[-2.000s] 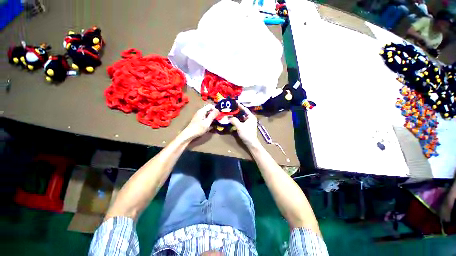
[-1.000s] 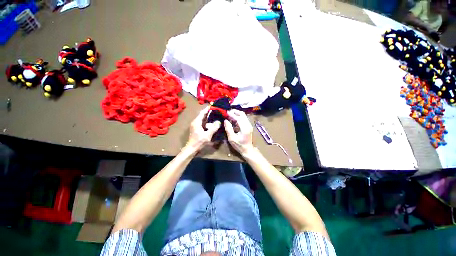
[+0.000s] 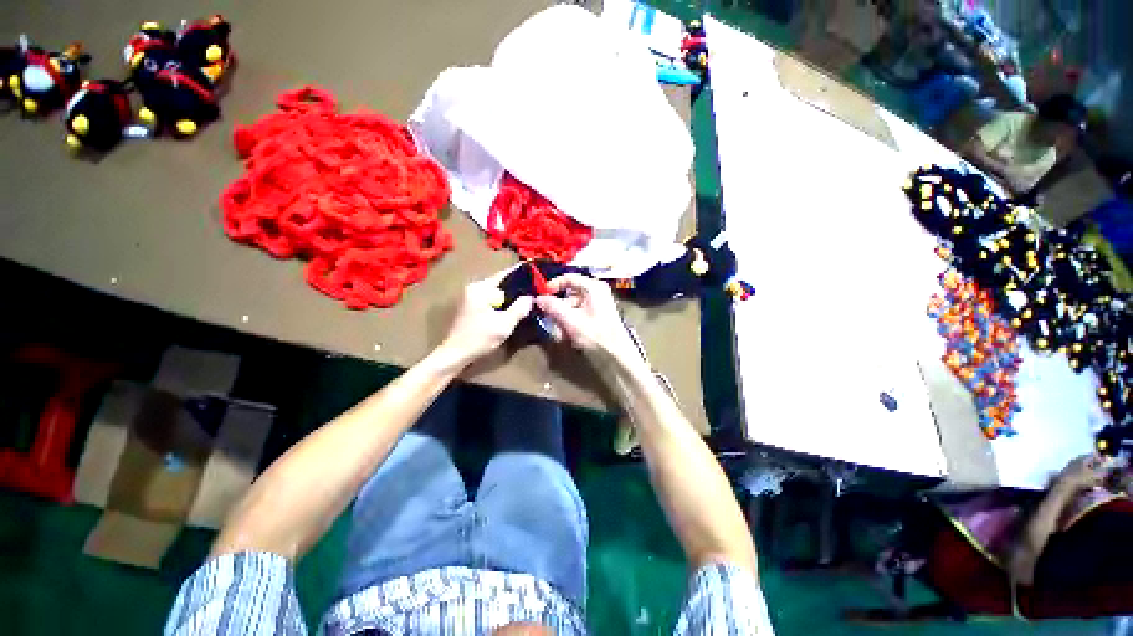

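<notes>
A black plush penguin [image 3: 517, 283] is between my hands near the table's front edge, mostly covered by my fingers. A red scarf [image 3: 538, 281] shows on it. My left hand [image 3: 482, 321] is closed around the toy's left side. My right hand [image 3: 586, 311] pinches the red scarf at the toy's upper right. The toy's face and feet cannot be made out. A pile of red scarves [image 3: 342, 199] lies to the left, and a smaller red batch [image 3: 534, 221] lies at the mouth of the white bag [image 3: 596, 124].
Finished penguins [image 3: 174, 90] sit at the far left. Waiting penguins [image 3: 671, 273] lie right of my hands. The white table [image 3: 820, 273] holds a penguin heap [image 3: 1031, 267] and orange-blue parts [image 3: 975, 342]. An open cardboard box [image 3: 162, 447] is on the floor. A person [image 3: 1025, 143] is at upper right.
The penguin, earlier face up with its eyes showing, is now turned and mostly covered. My right fingers have moved onto the red scarf. The view has shifted.
</notes>
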